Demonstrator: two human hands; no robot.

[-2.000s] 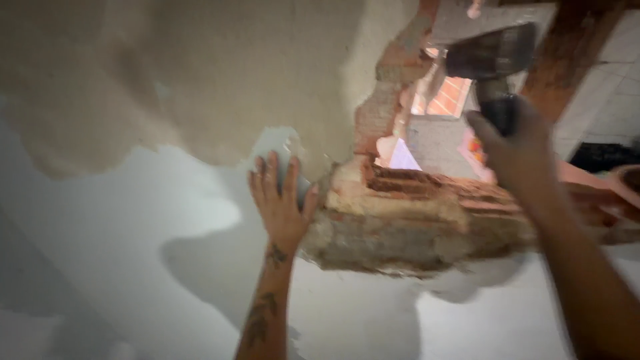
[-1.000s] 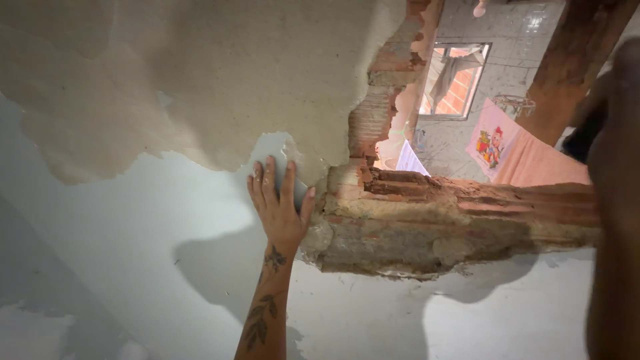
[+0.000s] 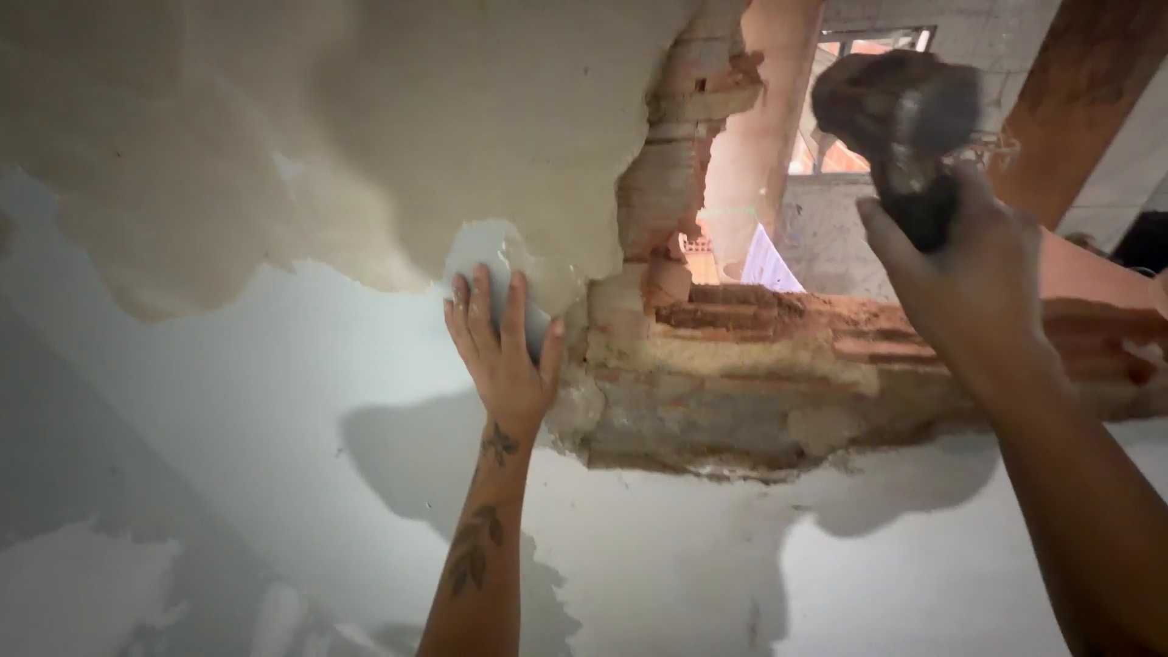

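My left hand [image 3: 502,347] lies flat with spread fingers on the plastered wall [image 3: 383,365], just left of the broken edge of the opening. In my right hand [image 3: 976,274] is the dark handle of a blurred, heavy-headed hammer [image 3: 899,114], raised in front of the opening at the upper right. Rough broken brick [image 3: 666,192] forms the opening's left side. Along its bottom runs a ledge of exposed hollow brick and mortar [image 3: 730,365], to the right of my left hand. The hammer head touches no wall that I can see.
Through the opening show a window [image 3: 862,55], a reddish-brown beam or post [image 3: 1086,109], a pale hanging cloth [image 3: 768,263] and a pink-orange cloth [image 3: 1095,265]. Peeled paint leaves a ragged border across the beige plaster [image 3: 228,182].
The hammer, out of view a second ago at the right edge, is back before the opening with my right hand around its handle. My left hand has stayed on the wall.
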